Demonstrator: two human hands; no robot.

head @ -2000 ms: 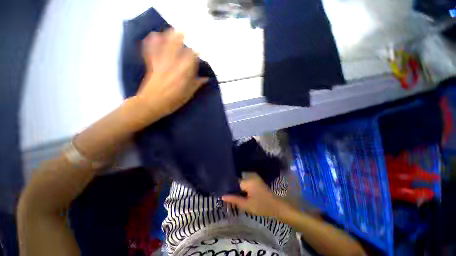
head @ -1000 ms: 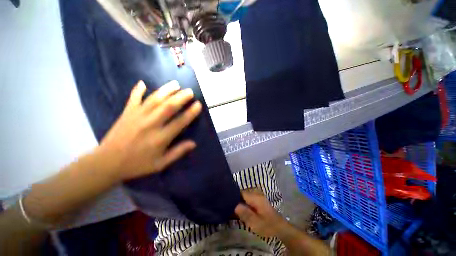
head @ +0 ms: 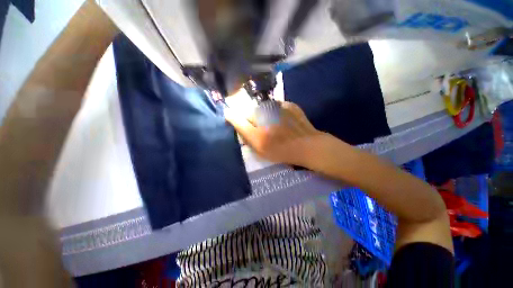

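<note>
The navy garment panel (head: 194, 152) lies under the machine head, its near end over the table's front edge. The sewing machine head (head: 225, 39) is blurred at the top; light falls at the needle area. My right hand (head: 275, 135) is beside the grey ribbed knob (head: 268, 112), fingers reaching to the panel's right edge near the presser foot. The knob and glare partly hide the fingers, so any grip cannot be told. My left forearm runs up the left side; my left hand is not visible. Small navy cut pieces (head: 337, 93) lie right of the needle, partly behind my right hand.
The grey front edge (head: 107, 232) carries a ruler scale. Thread snips with yellow and red handles (head: 460, 101) lie at the right, beside a clear plastic bag (head: 495, 84). Below right is a blue crate (head: 363, 216) with red cloth (head: 461, 214) near it.
My right hand has moved from the panel's near corner up to the needle area. My left hand has left the panel and gone out of sight. The panel's near end now lies flat.
</note>
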